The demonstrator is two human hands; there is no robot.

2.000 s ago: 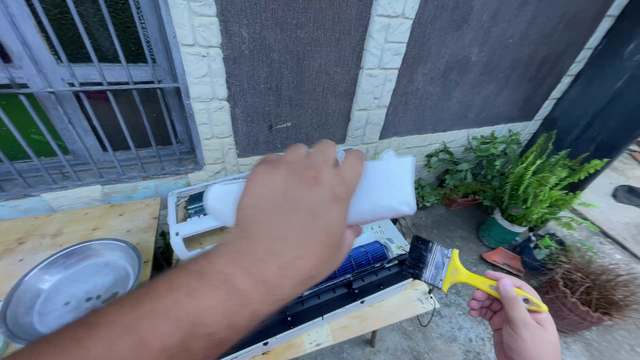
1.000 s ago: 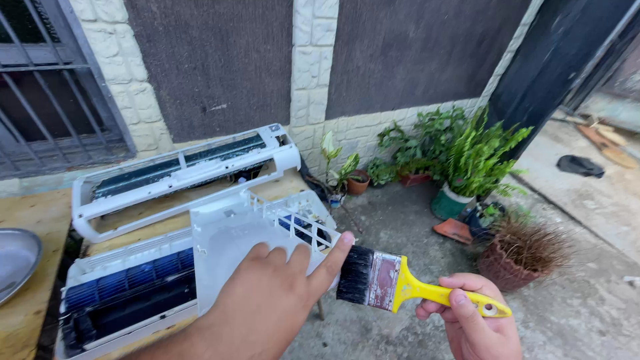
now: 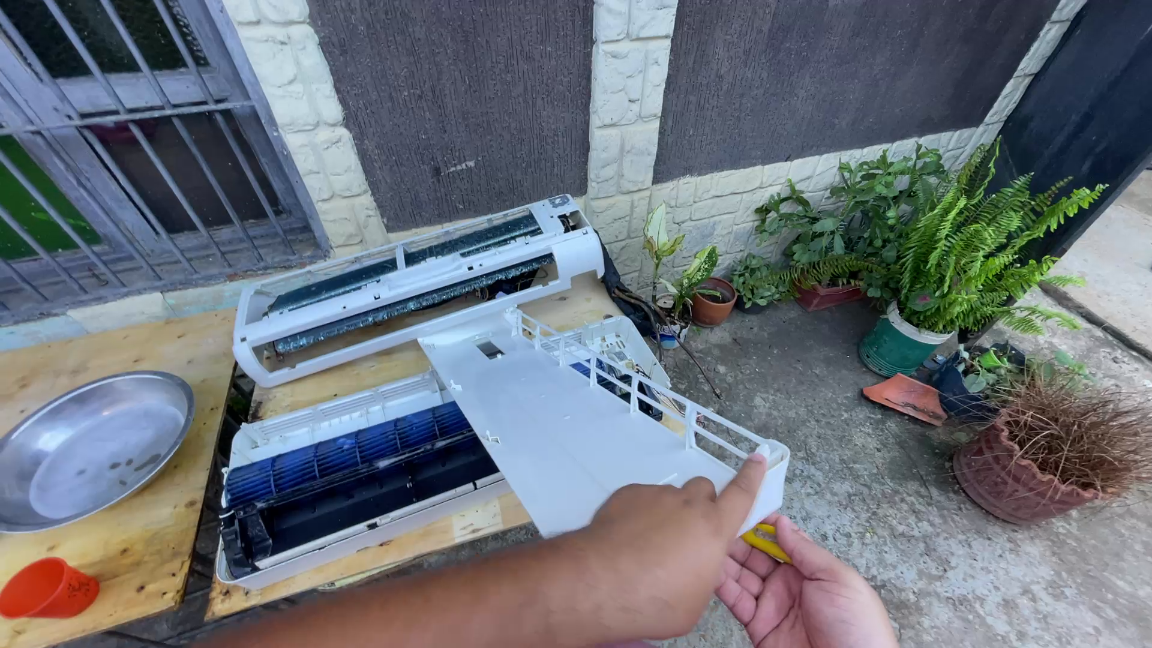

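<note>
My left hand (image 3: 670, 549) grips the near edge of a white plastic air conditioner cover panel (image 3: 576, 423), its index finger stretched along the slatted end. Beneath the panel's near right corner is my right hand (image 3: 796, 585), closed around a paintbrush's yellow handle (image 3: 767, 543); the bristles are hidden. The panel slants over an indoor unit's base with a blue cylindrical fan (image 3: 360, 450), hiding part of it. Behind lies a white air conditioner frame (image 3: 423, 292), with dark finned parts visible through its openings.
A metal basin (image 3: 171, 432) and an orange plastic cup (image 3: 49, 588) stand on the plywood table (image 3: 135, 558) at left. Potted plants, among them a fern in a green pot (image 3: 900, 342), line the wall at right. A barred window (image 3: 135, 135) is at upper left.
The panel has turned in my left hand and now stretches lengthwise from the units toward me. The brush, plainly visible before, is now mostly hidden beneath it.
</note>
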